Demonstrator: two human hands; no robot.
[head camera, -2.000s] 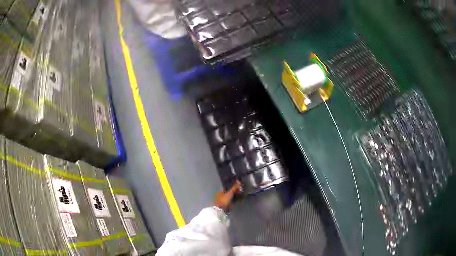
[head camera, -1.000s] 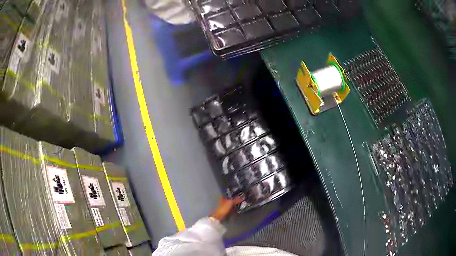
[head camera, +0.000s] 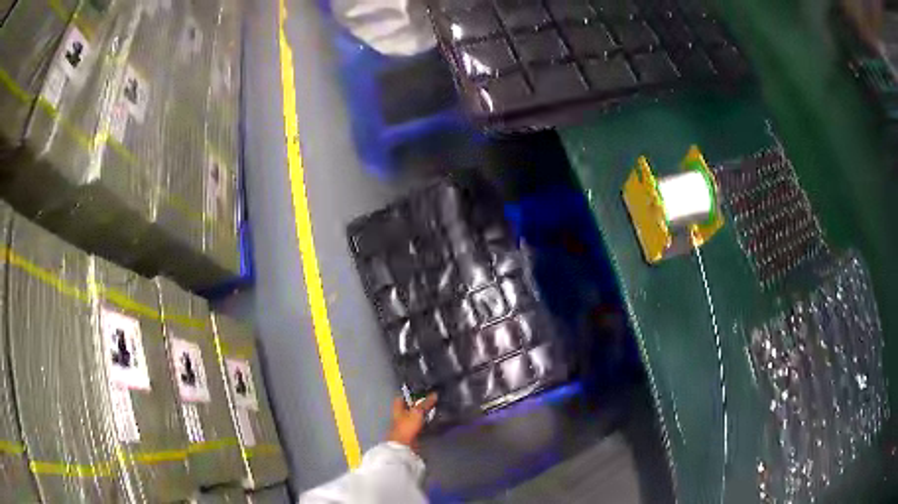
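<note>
A black blister tray (head camera: 468, 320) with large glossy pockets is low beside the bench, over something blue. My left hand (head camera: 409, 421), in a white sleeve, grips the tray's near left corner, with fingertips showing on its rim. Whether the tray rests on the blue thing or hangs free I cannot tell. My right hand is not in view.
The green bench (head camera: 645, 325) on the right bears a solder spool in a yellow holder (head camera: 686, 202), a fine-pocket tray (head camera: 778, 217), a clear tray (head camera: 822, 379) and black trays (head camera: 591, 54). Wrapped cartons (head camera: 59, 325) stand left. A person's white-clothed part (head camera: 389, 22) shows beyond.
The black tray has shifted left relative to the bench and turned somewhat, with my left hand at its corner. More blue shows beside and under it. The view has swung, so the bench sits farther right.
</note>
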